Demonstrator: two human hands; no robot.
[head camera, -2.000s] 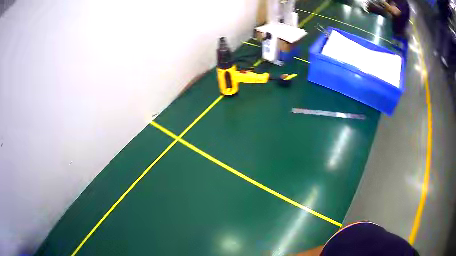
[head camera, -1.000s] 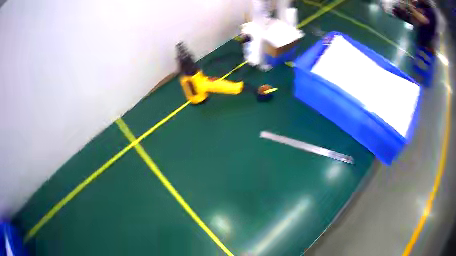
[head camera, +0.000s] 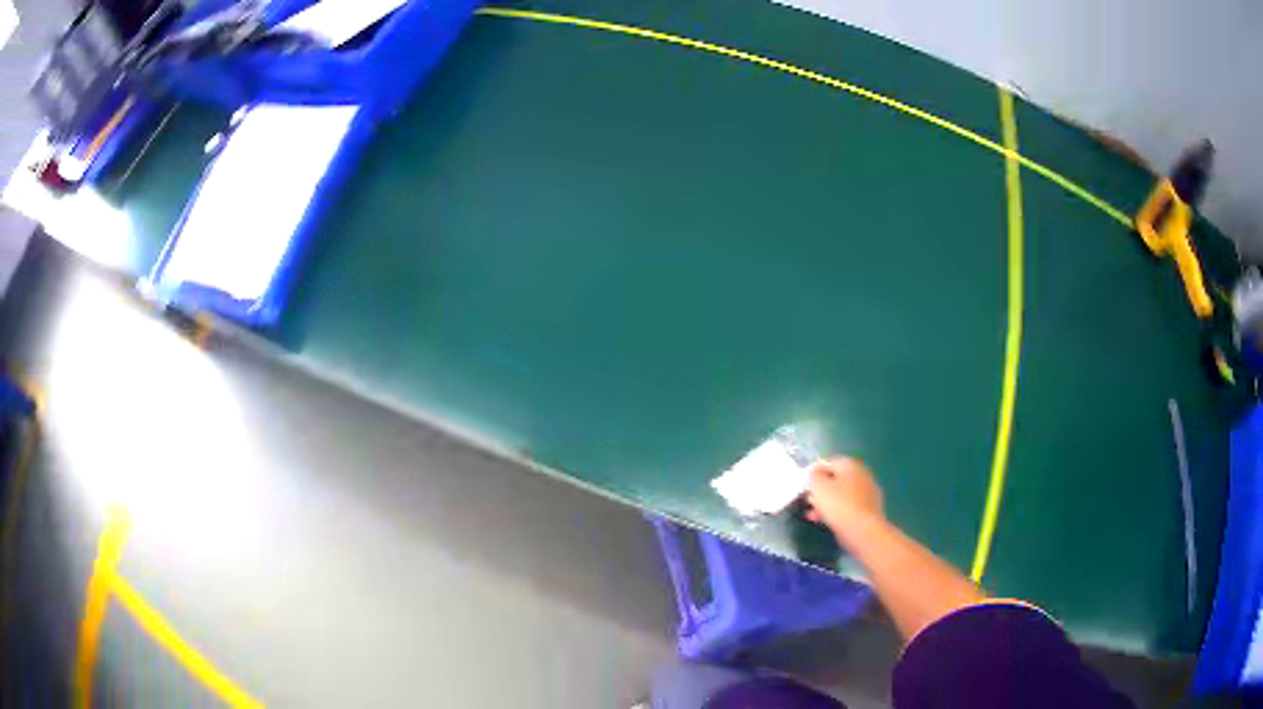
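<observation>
A small clear bag with white contents (head camera: 762, 478) is at the near edge of the green-matted bench (head camera: 665, 263), in the lower middle of the view. My right hand (head camera: 842, 496), bare below a dark sleeve, comes in from the lower right with its fingers closed on the bag's right corner. The bag lies flat over the mat; whether it touches the mat cannot be told. My left hand is not in view.
A shallow blue tray with white paper (head camera: 263, 194) stands at the bench's left end, beside dark blurred items. A yellow heat gun (head camera: 1177, 243), a steel ruler (head camera: 1184, 499) and a blue bin (head camera: 1240, 554) are at the right. A blue bin (head camera: 748, 596) sits below the bench edge.
The view has swung left along the bench, so the heat gun and ruler now show at the far right. My right hand and the bag have come into view.
</observation>
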